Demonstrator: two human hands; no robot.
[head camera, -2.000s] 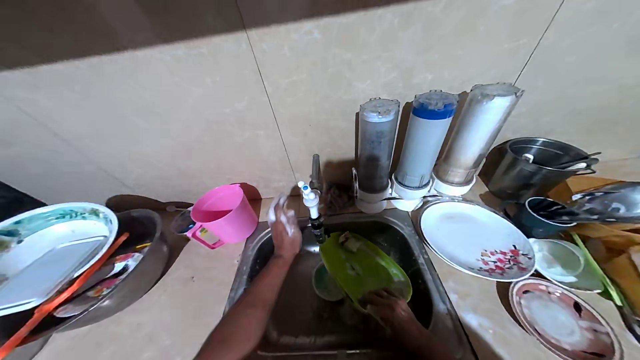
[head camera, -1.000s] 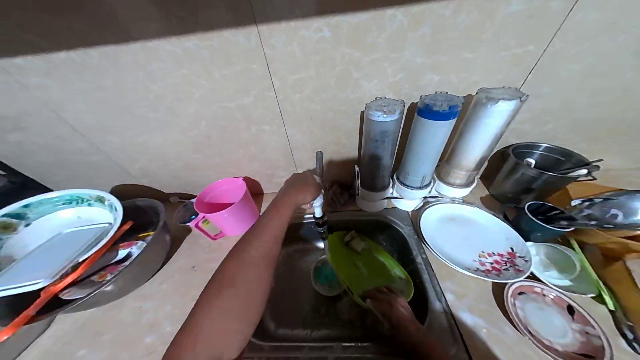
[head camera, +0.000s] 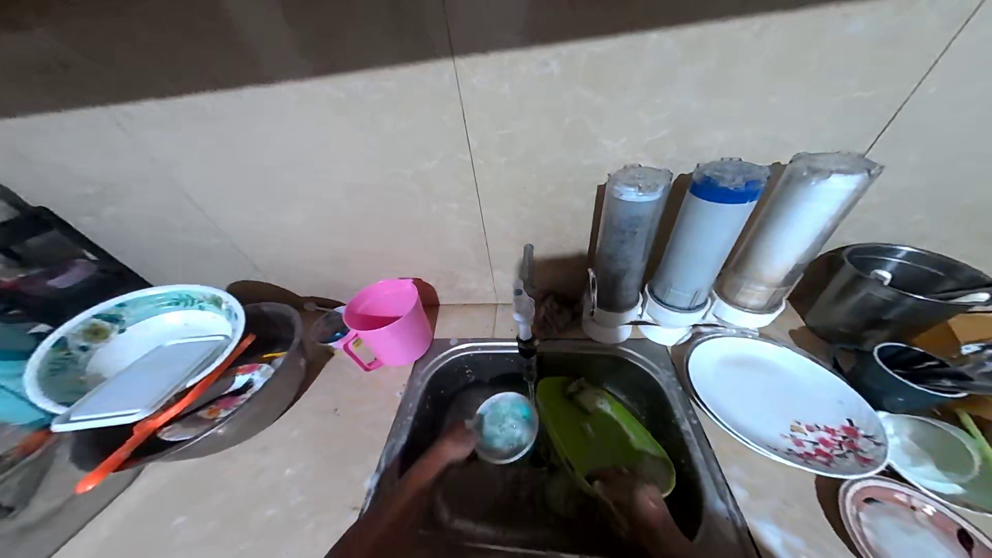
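Observation:
My left hand (head camera: 457, 442) grips the rim of a small round bowl (head camera: 505, 428) with bluish, foamy-looking contents, inside the metal sink (head camera: 496, 527). Just right of the bowl, a thin stream runs down from the faucet (head camera: 525, 310). A green plastic container (head camera: 608, 434) leans in the right half of the sink, with a pale piece, perhaps a sponge (head camera: 590, 397), near its upper end. My right hand (head camera: 628, 492) holds the container's lower end; the fingers are partly dark and blurred.
Left of the sink are a pink mug (head camera: 387, 322) and a large basin (head camera: 271, 395) holding dishes and an orange utensil (head camera: 147, 426). Three filter cylinders (head camera: 701, 240) stand behind. At right are an oval floral plate (head camera: 775, 395), a steel pot (head camera: 868, 294), a dark cup (head camera: 903, 380) and more plates (head camera: 907, 515).
My left hand has come down from the faucet into the sink and taken hold of the small bowl, which is now raised nearer the stream. My right hand stays at the green container.

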